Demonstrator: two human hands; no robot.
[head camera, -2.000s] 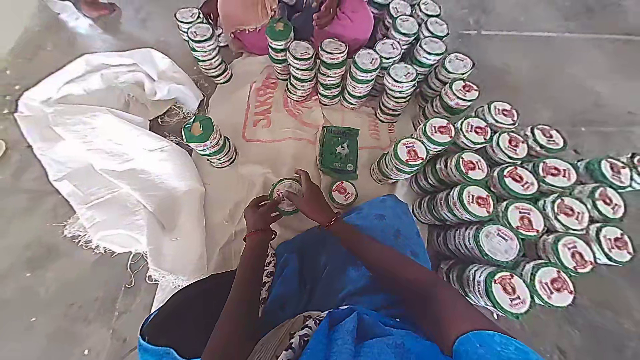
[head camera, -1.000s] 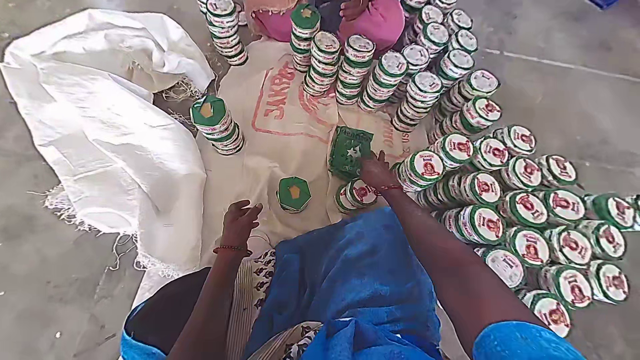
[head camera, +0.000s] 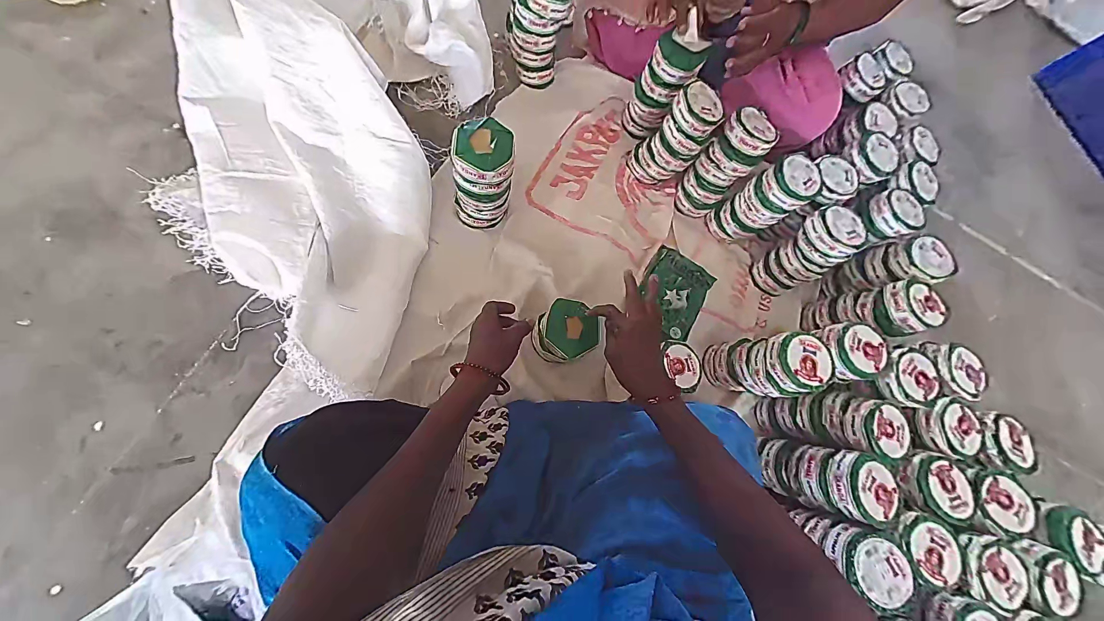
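A short round container (head camera: 542, 338) stands on the cloth in front of me, topped by a green hexagonal paper sheet (head camera: 567, 329) with a tan mark at its middle. My left hand (head camera: 498, 336) is at its left side, thumb and forefinger near the rim. From the right, my right hand (head camera: 636, 341) reaches the sheet's edge with bent fingers; whether they pinch it I cannot tell. Its other fingers extend toward a green packet or stack of green sheets (head camera: 681, 293) with a white print. One round container with a white and red lid (head camera: 681, 366) lies beside my right wrist.
A stack of containers (head camera: 483, 172) with a green top stands back left. Many stacks (head camera: 849, 483) fill the right side. White woven sacking (head camera: 302, 172) is bunched at left. Across from me, another person's hand (head camera: 768, 30) is near a stack.
My right hand has moved from the green packet to the container with the green sheet. My left hand has come up to that container's left side. The view has shifted.
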